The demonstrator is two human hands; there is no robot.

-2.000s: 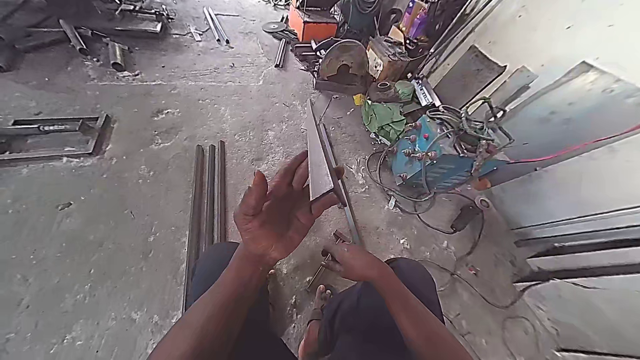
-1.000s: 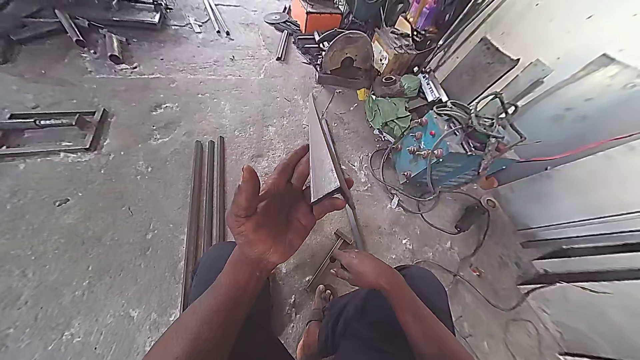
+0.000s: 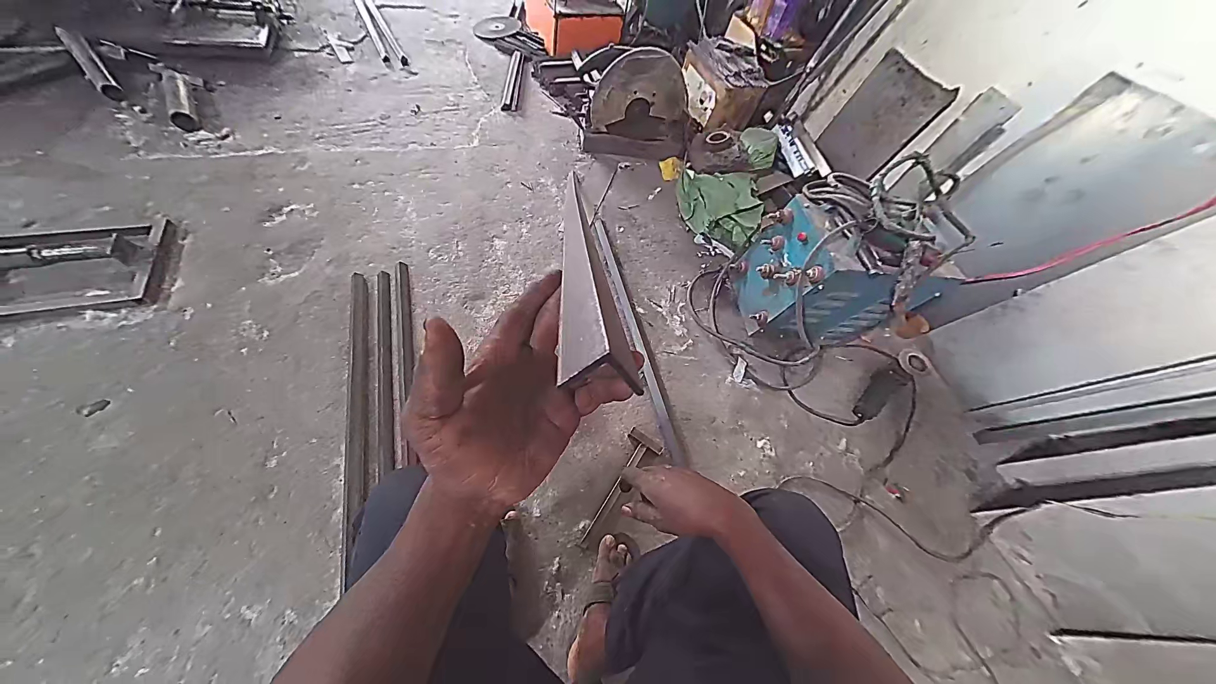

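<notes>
My left hand [image 3: 499,408] is palm up, thumb spread, with a length of steel angle bar [image 3: 589,313] resting on its fingers; the bar points away from me. My right hand [image 3: 679,499] is low over my right knee, its fingers curled by a small metal hammer [image 3: 616,489]; whether they grip it is not plain. A thin metal bar [image 3: 638,347] lies on the floor, running from near my right hand to beyond the angle bar. Several long steel bars [image 3: 383,370] lie side by side left of my left hand.
To the right stands a blue welding machine [image 3: 788,275] with coiled cables [image 3: 845,204]. Green cloth [image 3: 719,204] and a cut-off saw [image 3: 636,100] are farther ahead. A rectangular metal frame [image 3: 157,266] lies at the left, metal sheets [image 3: 1064,171] lean on the right wall, and pipe pieces [image 3: 179,100] lie far left.
</notes>
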